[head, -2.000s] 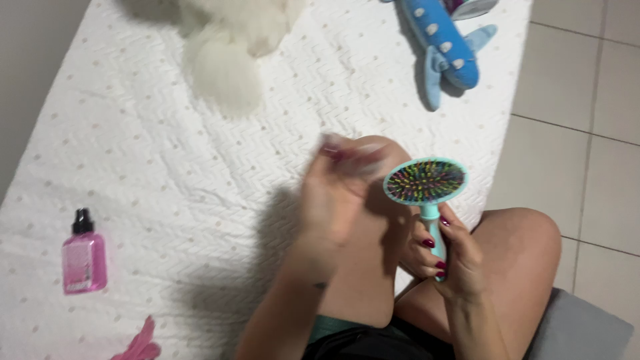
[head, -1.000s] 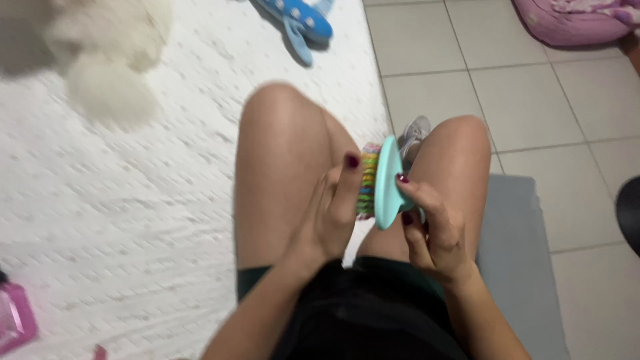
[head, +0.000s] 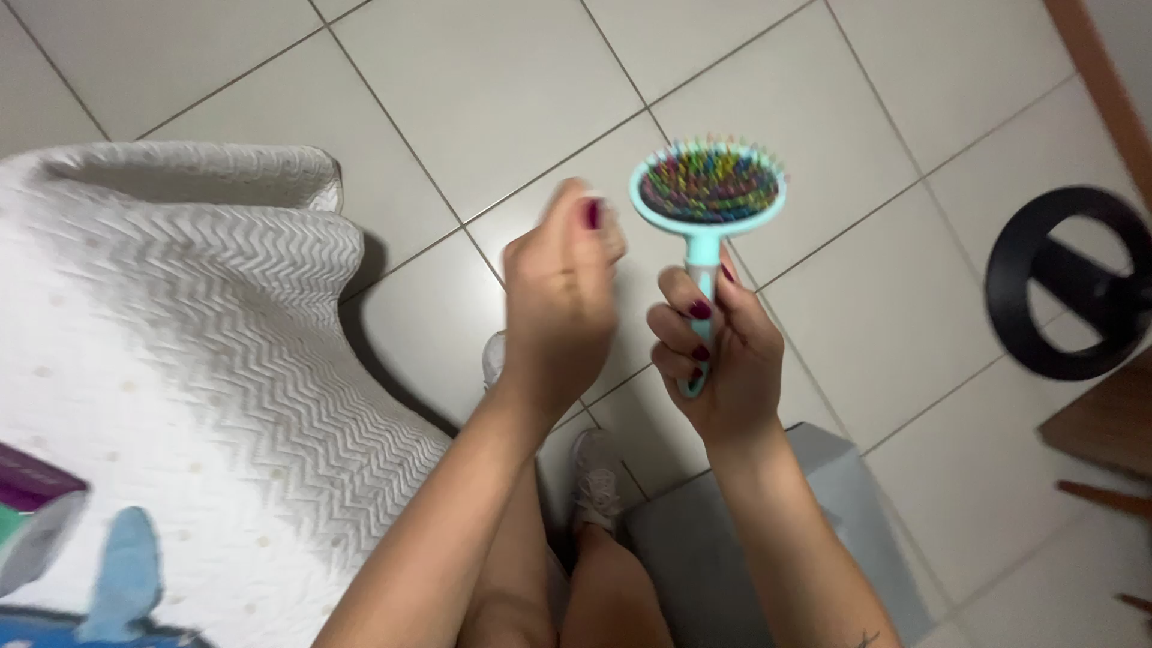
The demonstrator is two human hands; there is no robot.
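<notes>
My right hand [head: 720,342] is closed around the handle of a turquoise hairbrush [head: 706,189]. The oval head points up, and its multicoloured bristles face the camera. Just left of the brush, my left hand [head: 567,297] is raised over the floor with its fingers bent together, slightly blurred. Whether anything small is between those fingertips cannot be made out. The two hands are apart.
A white quilted cover [head: 270,387] drapes over an edge at left, bearing a blue plush toy [head: 126,576] and a purple box [head: 40,486]. Around are floor tiles [head: 504,81], a grey seat [head: 684,549], a black ring-shaped object [head: 1012,279] and wooden furniture [head: 1102,423].
The view has swung right, over the floor. A second ago my left hand was at the bristles; now it is apart from the brush. The brush has turned from side-on to bristles facing the camera.
</notes>
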